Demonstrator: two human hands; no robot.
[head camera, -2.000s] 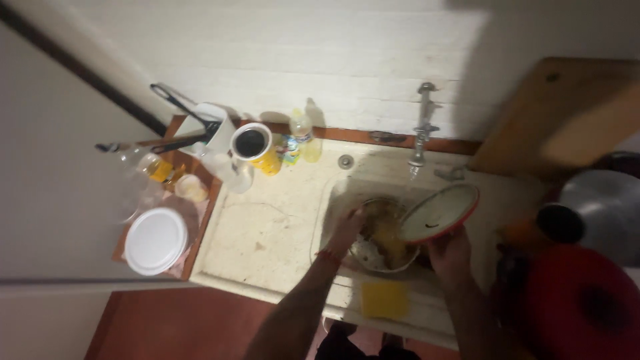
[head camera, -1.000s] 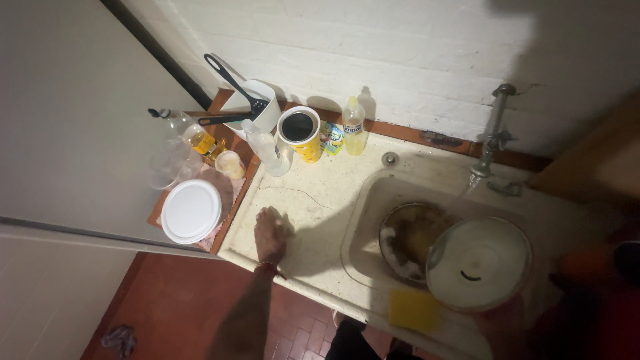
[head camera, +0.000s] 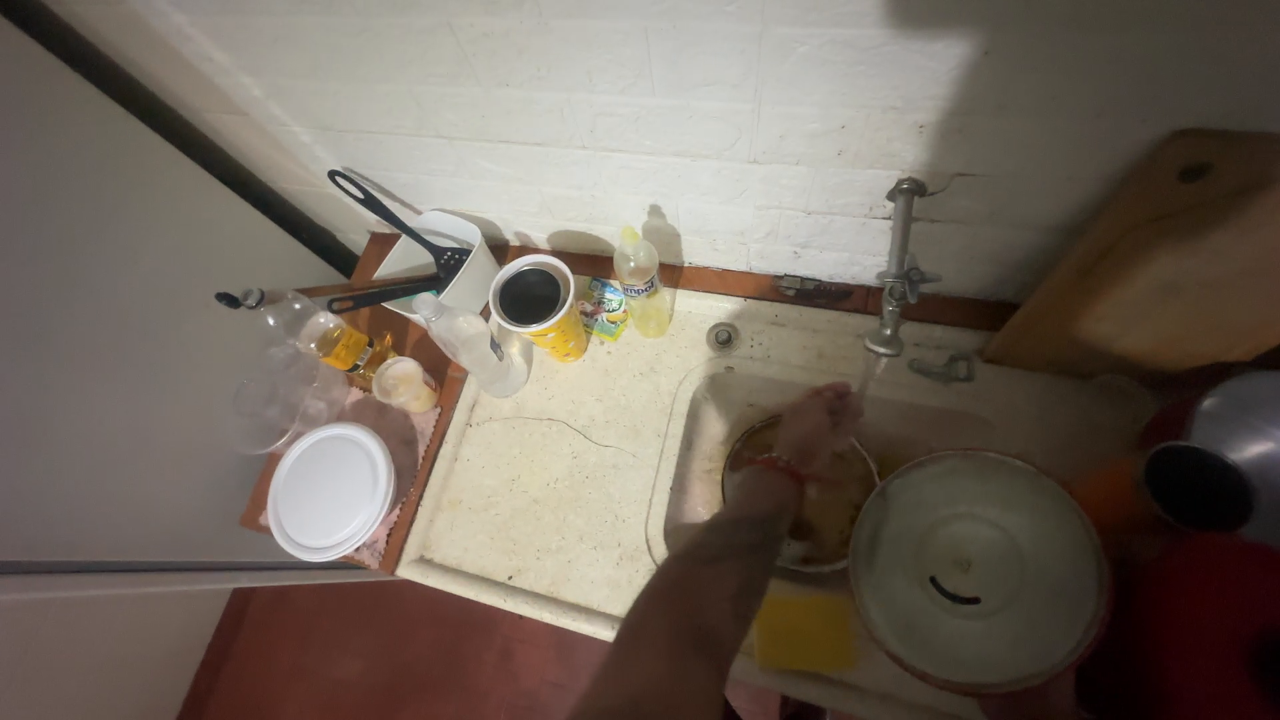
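Note:
My left hand (head camera: 822, 420), a red band at its wrist, reaches over a round pot (head camera: 740, 445) of brownish, cloudy liquid in the sink basin (head camera: 692, 470). Its blurred fingers are near the thin stream of water under the metal tap (head camera: 893, 285); whether they hold anything cannot be told. To the right of the pot, a round pale lid (head camera: 980, 570) with a reddish rim and a dark curved mark overlaps the sink edge in view. My right hand (head camera: 1035, 700) is mostly hidden in shadow at the lid's lower edge, holding it. A yellow cloth (head camera: 805, 632) lies on the front edge.
On the left stand a yellow-and-white cup (head camera: 540, 305), plastic bottles (head camera: 645, 285), a white container (head camera: 470, 245) with black utensils, and a white round lid (head camera: 332, 490). A wooden board (head camera: 1150, 250) leans at right, beside a metal pot (head camera: 1225, 440) and red items.
My left hand was over the pot, then on the counter left of the basin; now it is back over the pot near the tap. The pale lid shows more face-on than at first.

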